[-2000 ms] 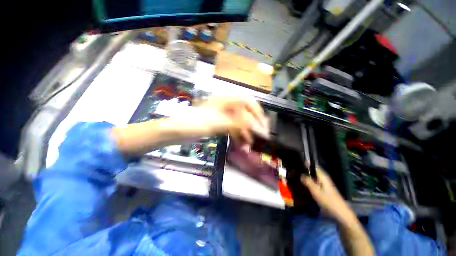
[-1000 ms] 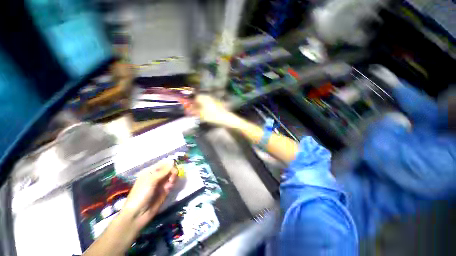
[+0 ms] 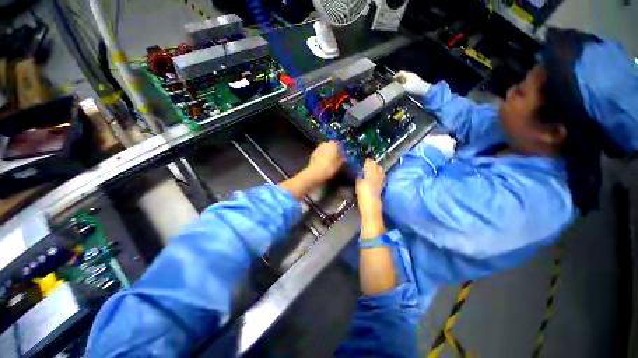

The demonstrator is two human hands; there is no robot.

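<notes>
A green power board with silver heatsinks and orange-red coils lies in its dark carrier on the conveyor, ahead and right of centre. My left hand is curled at the carrier's near edge. My right hand, with a blue strap on the wrist, is closed at its near corner. Both hands look shut on the carrier, but their fingertips are blurred and partly hidden. A coiled blue cord hangs across the view in front of the board.
A co-worker in blue stands at the right, gloved hands by the board's far side. Another power board sits behind the rail; one more is lower left. Metal bars cross the conveyor. A black bin and white fan stand beyond.
The view has swung right. My right hand has left the dark bin at the back, and my left hand has left the board now at lower left; both are at another carrier.
</notes>
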